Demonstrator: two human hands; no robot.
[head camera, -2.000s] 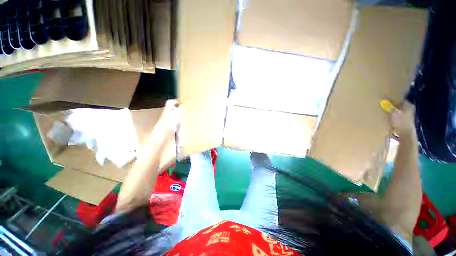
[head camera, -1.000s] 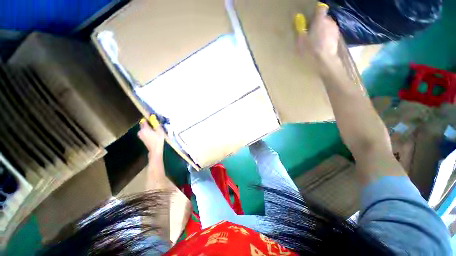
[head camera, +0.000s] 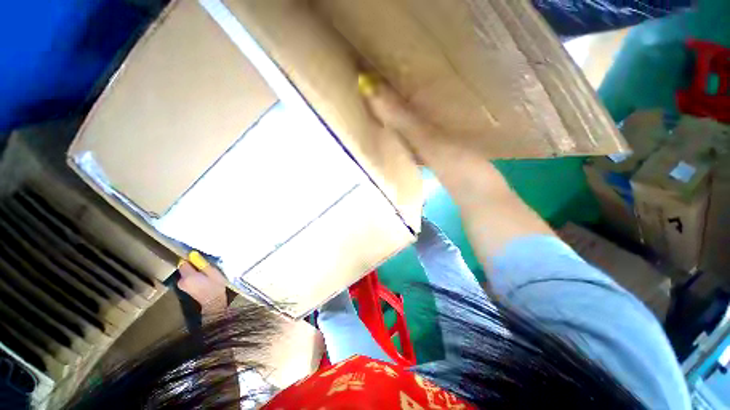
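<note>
A large brown shipping carton (head camera: 211, 104) is tilted in front of me, with a bright white surface showing in its opening between brown flaps. My left hand (head camera: 204, 284), with yellow finger cots, grips the carton's lower left edge. My right hand (head camera: 388, 104), partly blurred, lies against the brown cardboard at the carton's right side, a yellow cot on a fingertip. Its fingers are apart; whether it grips the cardboard I cannot tell. A wide brown flap (head camera: 512, 80) extends to the right beyond that hand.
A cardboard stack (head camera: 88, 272) stands at the left. A red stool (head camera: 384, 312) is between my legs. Small closed cartons (head camera: 676, 180) sit on the green floor at the right, near another red stool (head camera: 708, 80). A black bag (head camera: 608, 14) is at the top right.
The carton has moved down and left and tilted further. My right hand has moved from the right flap's outer part to nearer the opening. My left hand still holds the left edge, now lower.
</note>
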